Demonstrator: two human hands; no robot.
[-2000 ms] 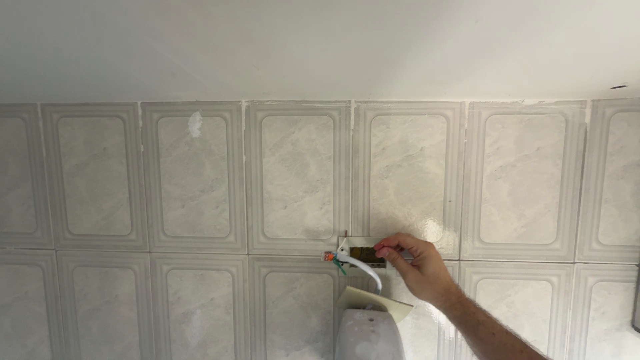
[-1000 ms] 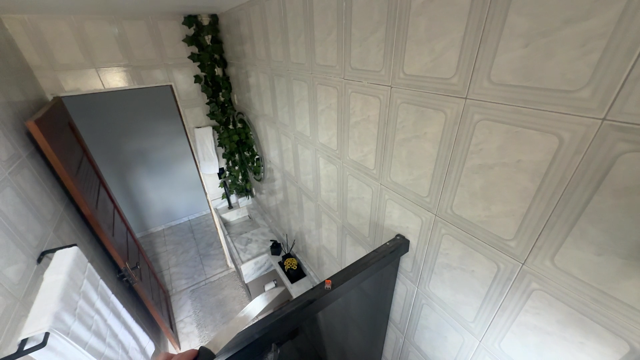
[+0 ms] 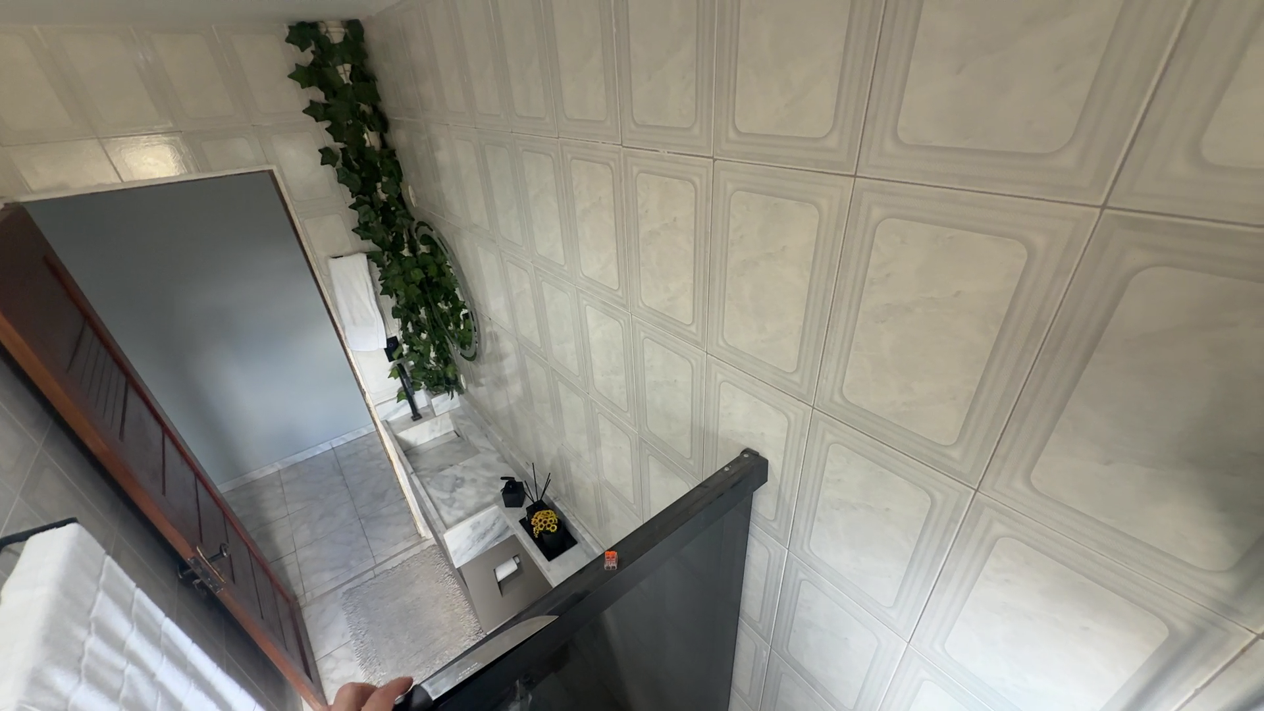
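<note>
At the bottom edge, left of centre, the fingers of my left hand (image 3: 370,694) are at the black handle of a tool with a broad silver, knife-like blade (image 3: 494,647). The rest of this hand is out of view. The blade lies along the near side of a dark shower-enclosure top rail (image 3: 681,513). On top of that rail, beyond the blade tip, sits a small orange wire connector (image 3: 610,560). Dark glass (image 3: 662,632) is below the rail. My right hand is not in view.
The rail ends against the tiled wall (image 3: 918,326). A brown wooden door (image 3: 109,415) stands ajar at left, above a white towel (image 3: 79,622). Hanging ivy (image 3: 385,217), a marble counter (image 3: 464,484) with a black dispenser (image 3: 513,492), and a grey rug (image 3: 410,612) are beyond.
The view has swung from the wall opening with wires, where my right hand was, to the shower rail and doorway. Since then the blade has come a little closer to the orange connector.
</note>
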